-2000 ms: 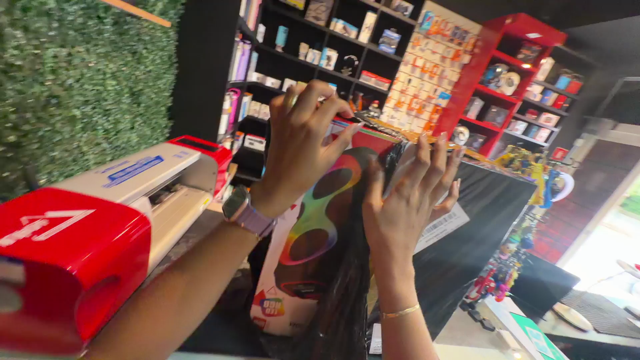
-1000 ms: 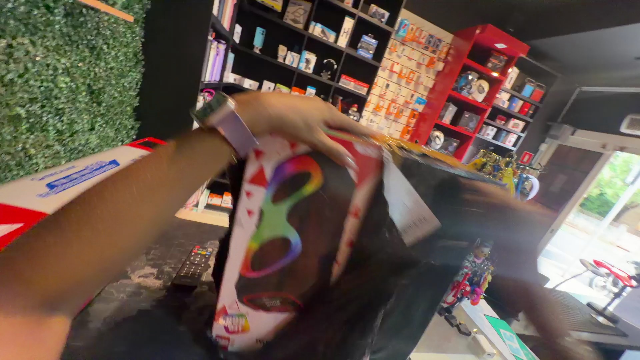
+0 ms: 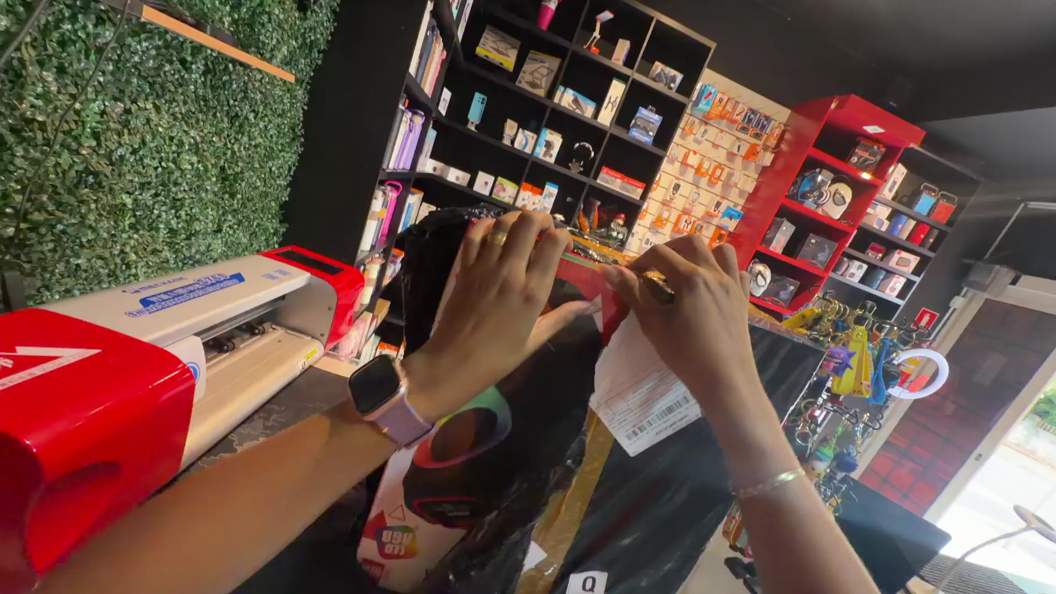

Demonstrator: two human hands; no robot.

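A printed box [image 3: 412,503], with a rainbow-ringed speaker pictured on it, stands in front of me, its lettering upside down. Black plastic wrapping [image 3: 660,503] with brown tape [image 3: 587,487] partly covers it. My left hand [image 3: 503,305] lies over the top edge of the box, fingers curled on the wrapping. My right hand [image 3: 689,305] pinches the plastic at the top edge beside a white paper label [image 3: 648,396] bearing writing and a barcode. The two hands are close together, thumbs nearly meeting.
A red and white cutting plotter [image 3: 239,330] stands at the left on a dark counter. Hanging keychains [image 3: 854,363] are close on the right. Behind are black shelves [image 3: 528,107] with boxed goods and a red shelf unit [image 3: 817,190].
My left hand has moved from the box's upper corner down over its top edge. My right hand, low at the right and blurred one second ago, is back at the top by the label.
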